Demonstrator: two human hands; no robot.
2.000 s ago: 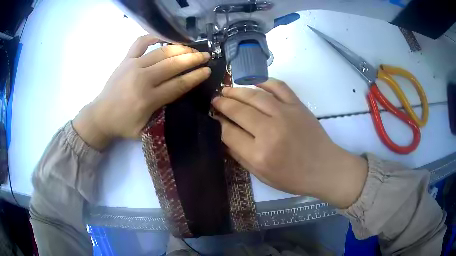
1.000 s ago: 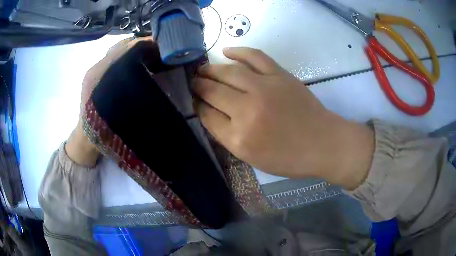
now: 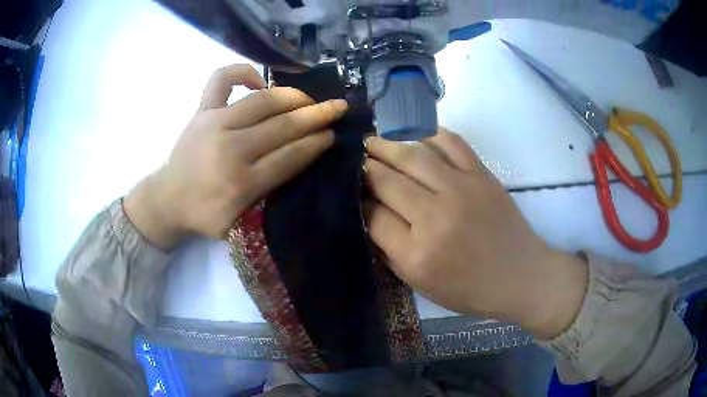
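The black-faced piece point(image 3: 322, 233) lies lengthwise under the sewing machine, black side up. Plaid shows along both long edges, and its near end hangs over the table's front edge. The presser foot point(image 3: 353, 71) is at its far end. My left hand point(image 3: 240, 155) lies flat with its fingers on the black face, just left of the presser foot; its palm is over the left edge. My right hand point(image 3: 450, 225) holds the piece's right edge with its fingertips below the ribbed grey-blue knob point(image 3: 407, 105). Its thumb is partly hidden behind that knob.
Scissors point(image 3: 595, 120) with red and yellow-orange handles lie right of my right hand, blades pointing to the machine. A small dark scrap point(image 3: 659, 71) lies upper right. A measuring scale point(image 3: 473, 340) runs along the front edge. The machine head point(image 3: 271, 23) overhangs the top.
A second ago the piece was lifted and slanted, hiding much of my left hand. Now it lies flatter and my left fingers rest on top. The camera view has also shifted.
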